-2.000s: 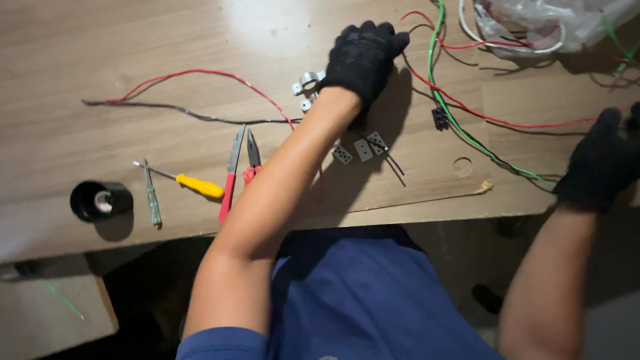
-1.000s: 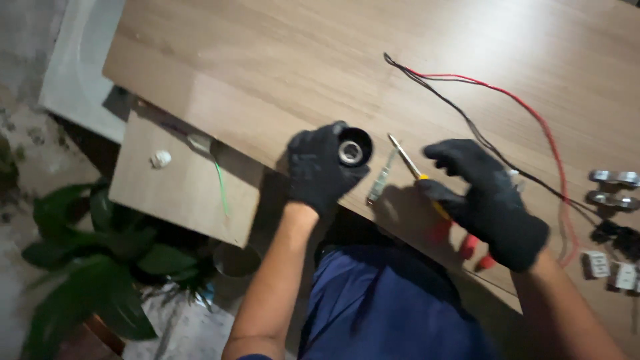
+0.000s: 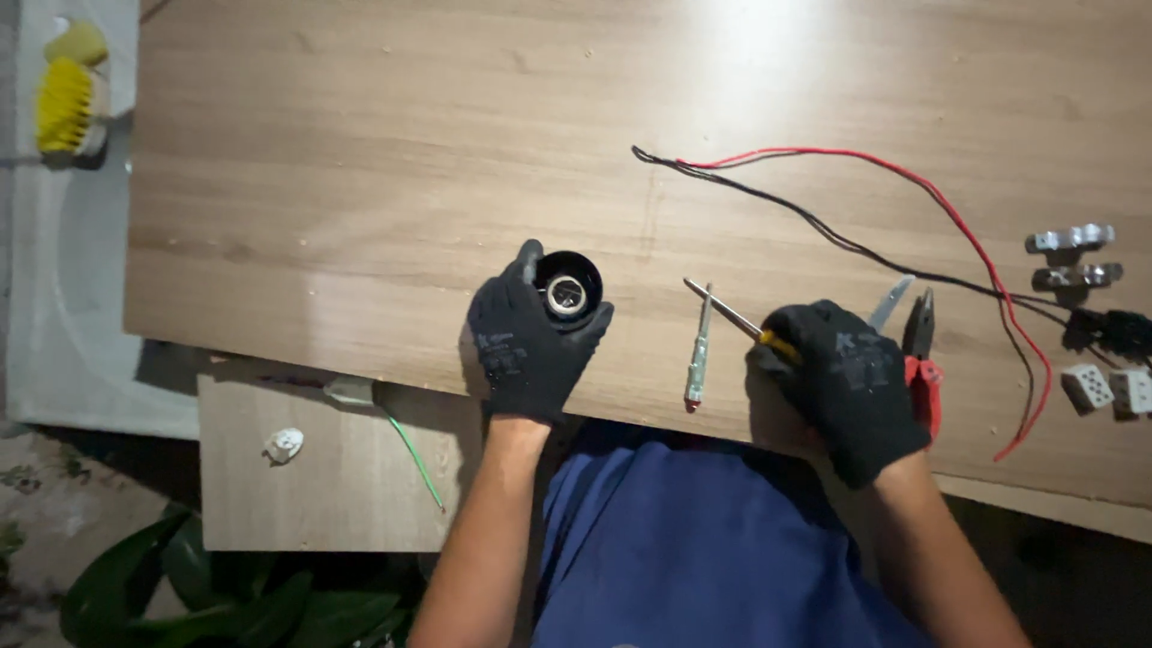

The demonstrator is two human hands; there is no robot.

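My left hand [image 3: 531, 346], in a black glove, holds a black lamp socket [image 3: 568, 292] with its opening turned up, near the table's front edge. My right hand [image 3: 832, 378], gloved too, grips the yellow handle of a screwdriver [image 3: 733, 311]; its metal tip points up and left. Between my hands lies a clear-handled tester screwdriver [image 3: 698, 360]. Just right of my right hand are red-handled pliers [image 3: 922, 360], partly covered, and a grey blade [image 3: 891, 302] whose handle is hidden by that hand. A red wire [image 3: 936, 187] and a black wire [image 3: 810, 219] curve across the table beyond.
At the right lie metal clamps [image 3: 1071, 238], black connectors [image 3: 1111, 333] and white blocks with holes [image 3: 1089, 387]. A lower board [image 3: 333, 504] at the left bears a white lump [image 3: 284, 445] and a green wire [image 3: 418, 459]. A yellow brush [image 3: 67, 106] rests on a grey sink [image 3: 90, 360].
Two seconds ago the socket and screwdriver lay on the table. One second ago my left hand held the socket, and my right hand was at the screwdriver with fingers spread; now it is closed on the handle.
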